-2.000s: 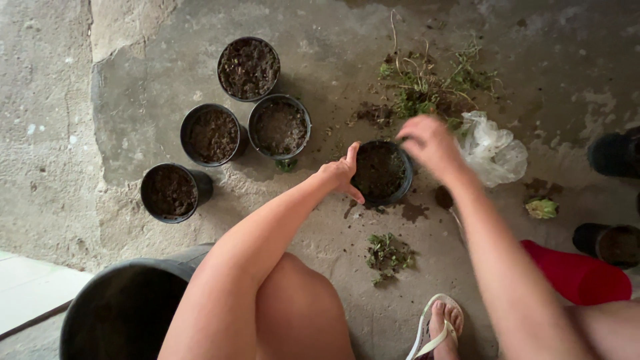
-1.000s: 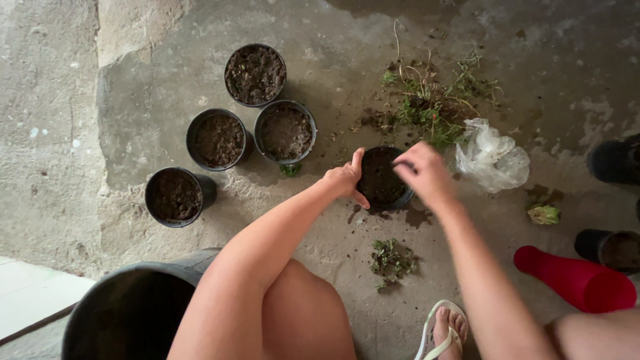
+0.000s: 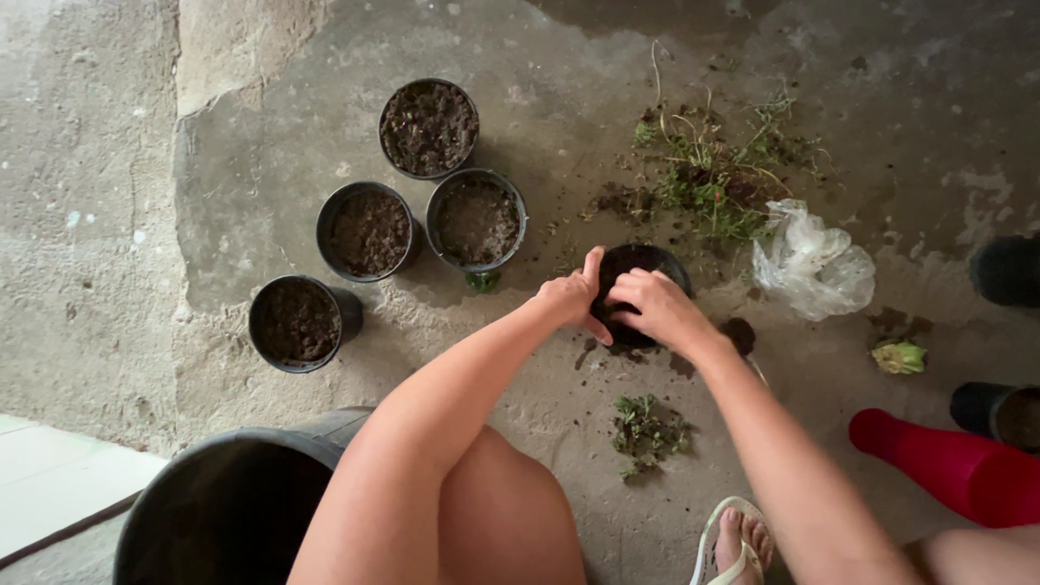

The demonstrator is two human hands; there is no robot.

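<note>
A black plastic plant pot (image 3: 674, 262) with dark soil stands on the concrete floor. My left hand (image 3: 578, 294) grips its left rim, thumb and fingers spread along the edge. Inside the pot, the fingers of my right hand (image 3: 654, 307) touch the soil, curled; whether they hold anything is hidden. Just right of the pot, partly behind my right forearm, lies a small dark round thing with a thin pale handle, perhaps a spoon (image 3: 738, 335). Uprooted green plants with roots (image 3: 719, 175) lie above and right of the pot, and a small heap of green sprigs (image 3: 646, 435) lies below it.
Several soil-filled black pots (image 3: 429, 128) stand at left. A large black tub (image 3: 244, 443) is by my leg. A crumpled clear plastic bag (image 3: 812, 260), a pale green plant piece (image 3: 899, 357), a red object (image 3: 926, 463) and more dark pots (image 3: 1007, 272) lie right.
My right hand has moved from the pot's right rim to inside the pot, over the soil. My left hand has stayed at the left rim.
</note>
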